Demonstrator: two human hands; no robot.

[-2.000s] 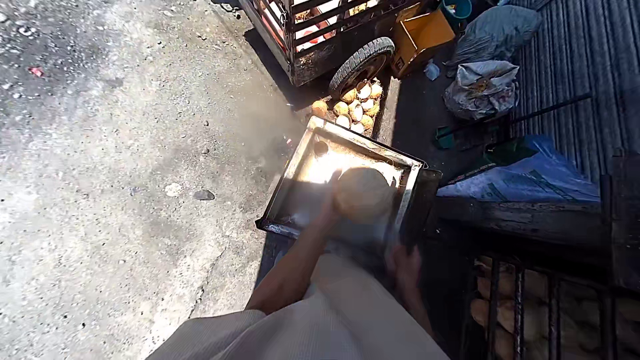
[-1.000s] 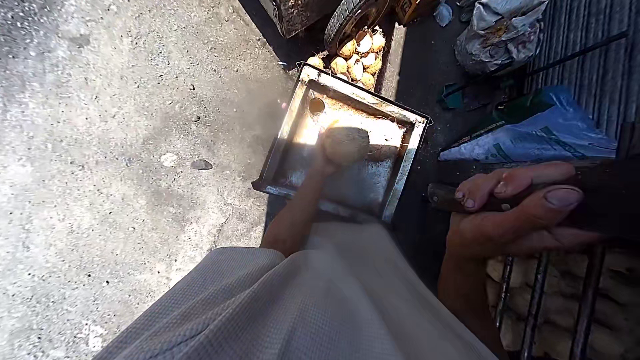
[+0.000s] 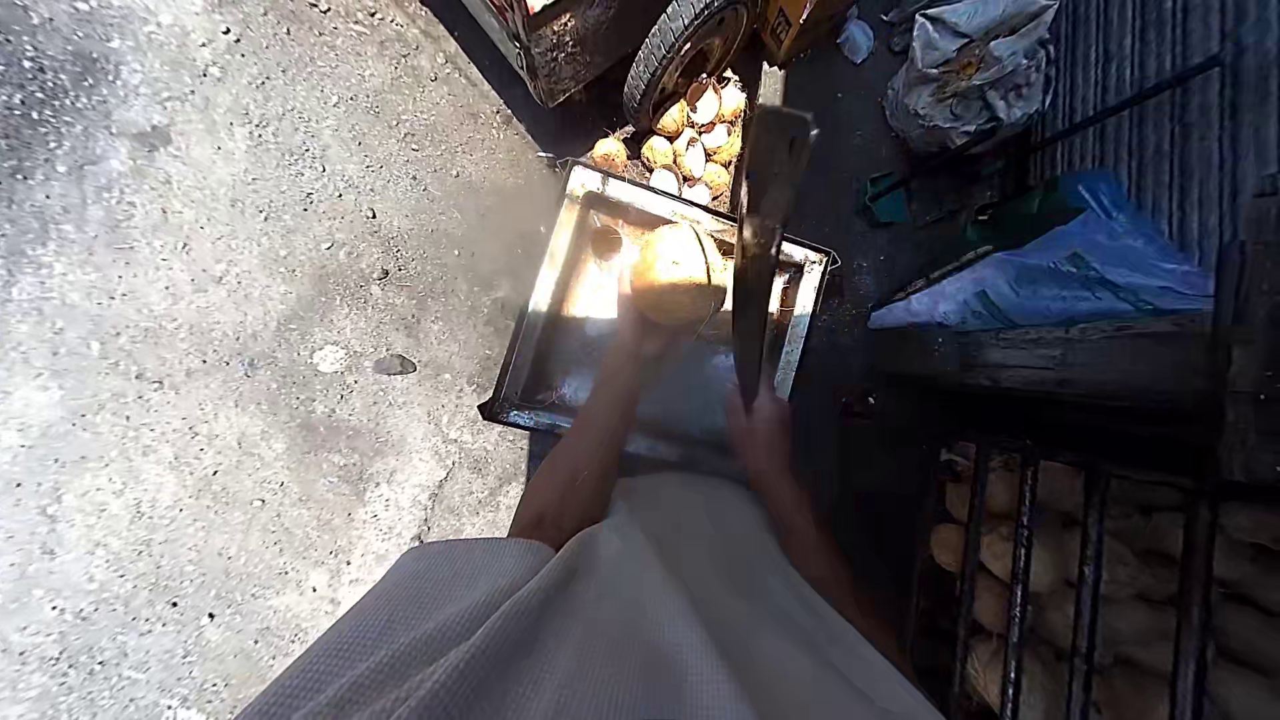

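In the head view, my left hand holds a husked coconut over a shallow metal tray. A dark line runs down the coconut's right side; whether it is a crack cannot be told. My right hand is closed around the lower end of a large machete-like knife, whose broad dark blade points away from me. The blade stands just right of the coconut, apart from it, above the tray's right part. A round hole shows near the tray's far left corner. Both hands are somewhat blurred.
Split coconuts lie beyond the tray beside a cart's tire. At the right are a white sack, a blue plastic sheet and a wooden beam. Husked coconuts sit behind metal bars at the lower right.
A second ago my right hand was at the right, by the dark wooden edge; now it is over the tray's near right side with the knife raised. My left hand still holds the coconut.
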